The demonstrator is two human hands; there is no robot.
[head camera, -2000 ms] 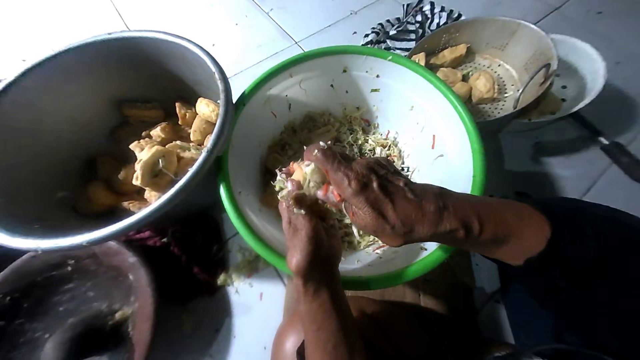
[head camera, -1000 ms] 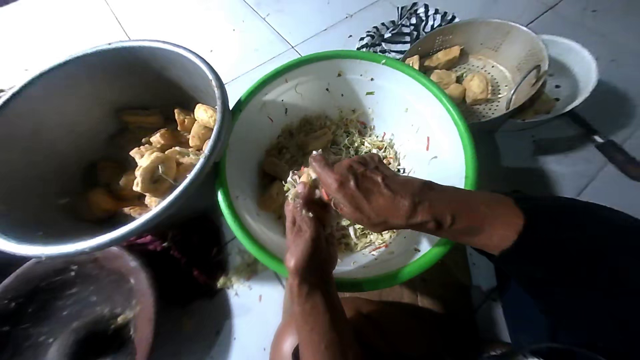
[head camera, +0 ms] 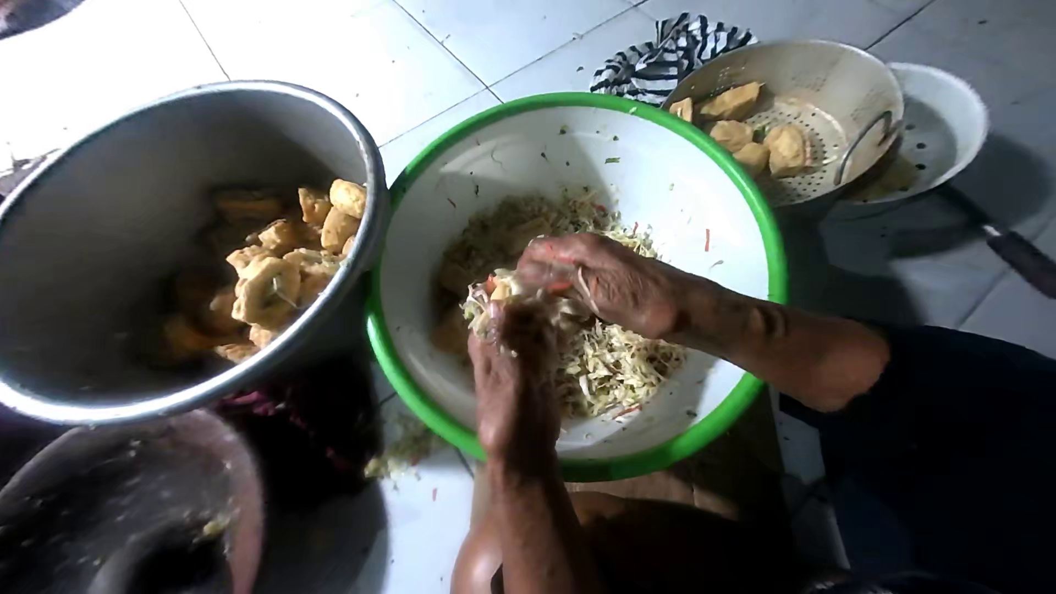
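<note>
A white basin with a green rim (head camera: 577, 469) holds shredded vegetables (head camera: 619, 363), with pale fried tofu pieces partly in shadow at its left. Over it, my left hand (head camera: 516, 363) comes up from below, its fingers curled around a tofu piece (head camera: 502, 290) with shredded vegetables on it. My right hand (head camera: 606, 280) reaches in from the right, fingers bent over the same piece, with shreds and an orange-red bit between the fingers. Blur hides the fingertips. A deep metal pot (head camera: 107, 165) at the left holds several fried tofu pieces (head camera: 268, 289) with shreds showing on some.
A perforated metal pan (head camera: 854, 74) with several tofu pieces stands at the upper right, beside a white perforated bowl (head camera: 961, 124) and a dark handle (head camera: 1023, 260). A black-and-white striped cloth (head camera: 668, 58) lies behind. A stone mortar (head camera: 239, 503) is at the lower left. Scraps lie on the tiled floor.
Both hands stay together over the basin, their fingers shifting slightly around the tofu and shreds. The containers keep their places.
</note>
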